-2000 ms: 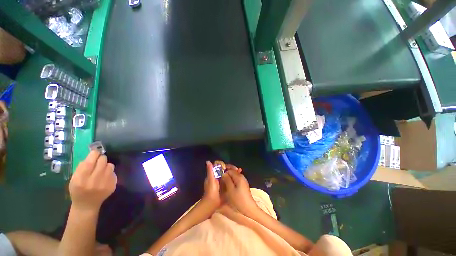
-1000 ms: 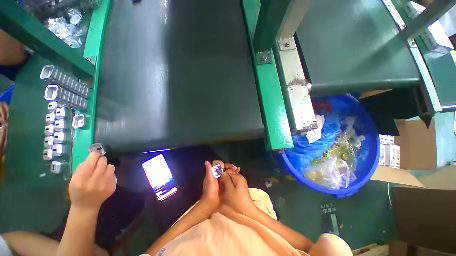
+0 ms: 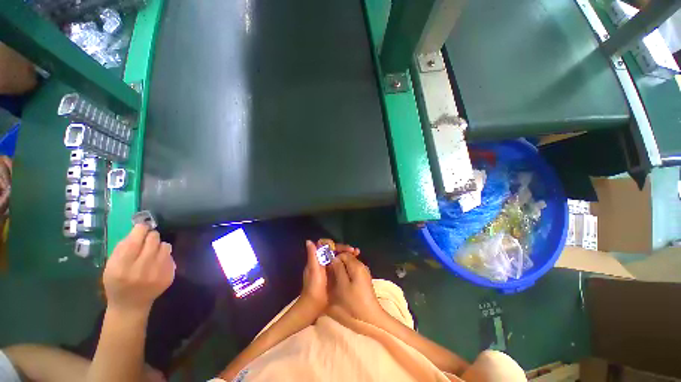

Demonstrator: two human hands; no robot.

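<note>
My left hand (image 3: 315, 277) and my right hand (image 3: 351, 280) are together over my lap, below the end of the dark conveyor belt (image 3: 299, 134). Between their fingertips they hold a small square housing (image 3: 325, 255), silver-white with a dark centre. Both hands are closed around it; finger details are small and partly hidden. A glowing smartphone (image 3: 239, 261) lies to the left of my hands, its screen bright white.
Another person's hand (image 3: 139, 268) holds a housing (image 3: 145, 218) at the belt's left corner. One housing (image 3: 116, 178) sits on the green rail (image 3: 125, 216). Stacked housings (image 3: 101, 142) and laid-out housings (image 3: 87, 201) are left. A blue tub (image 3: 549, 254) with plastic scraps stands right.
A dark-centred piece at the belt's far end has moved out of view at the top. My hands and the other person's hand have hardly moved.
</note>
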